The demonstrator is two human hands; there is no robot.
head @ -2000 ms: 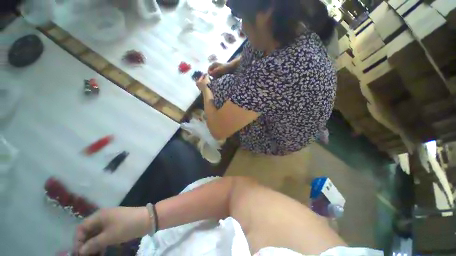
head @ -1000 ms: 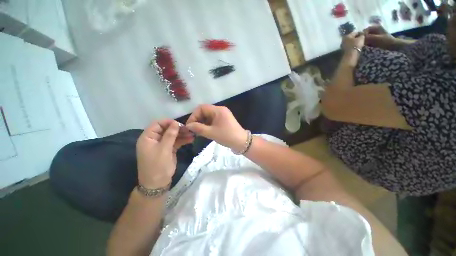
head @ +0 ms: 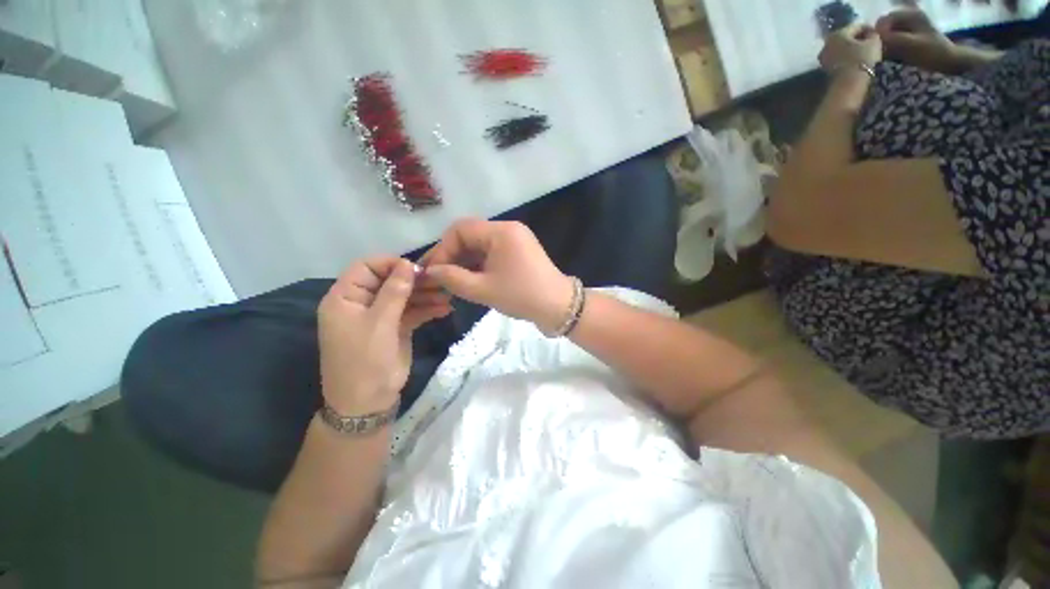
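My left hand (head: 368, 328) and my right hand (head: 495, 270) meet above my lap, fingertips together. The left hand pinches a tiny whitish piece (head: 417, 269), likely a connector housing. The right thumb and finger close at the same spot; what they hold is too small to tell. On the white sheeting (head: 276, 150) lie a row of finished red and black leads (head: 394, 144) with speckled white ends on its left side, a bundle of red wires (head: 503, 63), and a bundle of black wires (head: 518, 130) nearer me. Some tiny white pieces (head: 440, 135) lie between them.
White cartons (head: 92, 196) stand at the left. A clear plastic bag (head: 236, 17) is at the top. A tan strip (head: 694, 58) edges the sheeting. A person in a patterned top (head: 910, 253) sits at the right, hands at a dark bundle. A whitish bag (head: 731, 190) hangs between us.
From two seconds ago, the view has swung down to my lap, and my right hand has come from beside the finished row to my left hand. Over the last second both hands stay together.
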